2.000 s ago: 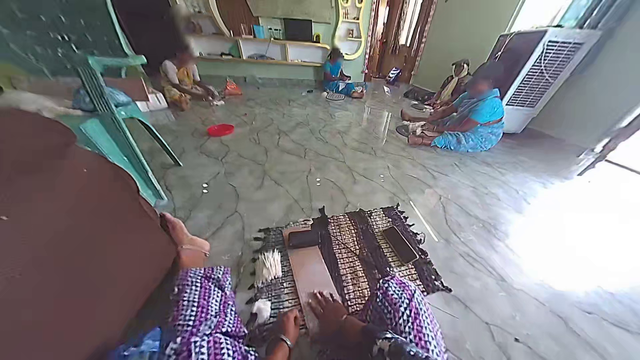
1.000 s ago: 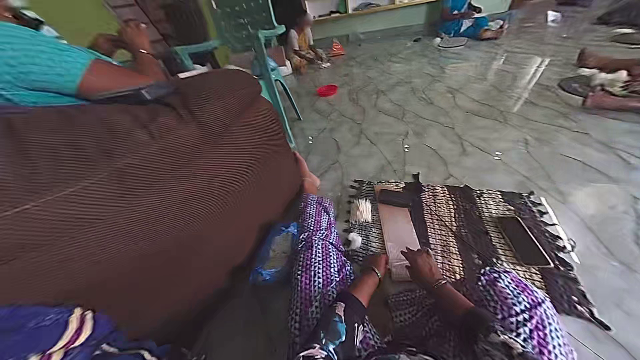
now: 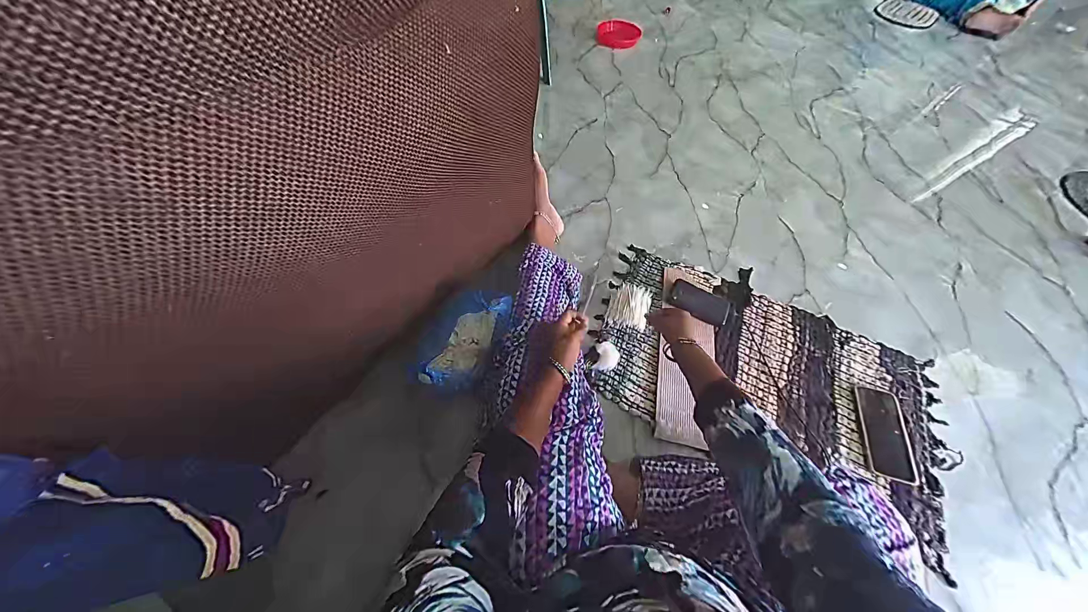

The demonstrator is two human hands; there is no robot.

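Note:
My left hand point(image 3: 569, 327) is raised over my outstretched leg, its fingers closed on a thin white strand that points upward. My right hand point(image 3: 671, 325) is beside the pile of white cotton wicks point(image 3: 628, 307), its fingers pinched; whether anything is between them cannot be told. Below the wicks lies a white cotton ball point(image 3: 604, 356). A flat board point(image 3: 677, 408) rests on the woven rug point(image 3: 773, 357), with a dark cylindrical object point(image 3: 699, 302) across its upper part. Toward the rug's right side lies a smartphone point(image 3: 886, 433).
A large brown mesh-covered piece point(image 3: 297, 212) rises on the left. A blue plastic bag with pale contents point(image 3: 463, 344) lies beside my leg. Blue striped fabric point(image 3: 144, 518) is at lower left. Farther off are a red dish point(image 3: 619, 34) and another person's foot point(image 3: 1003, 19).
Both hands have left the board; my left hand is now over my leg with a thin strand, and my right hand is near the wicks. The view has turned markedly.

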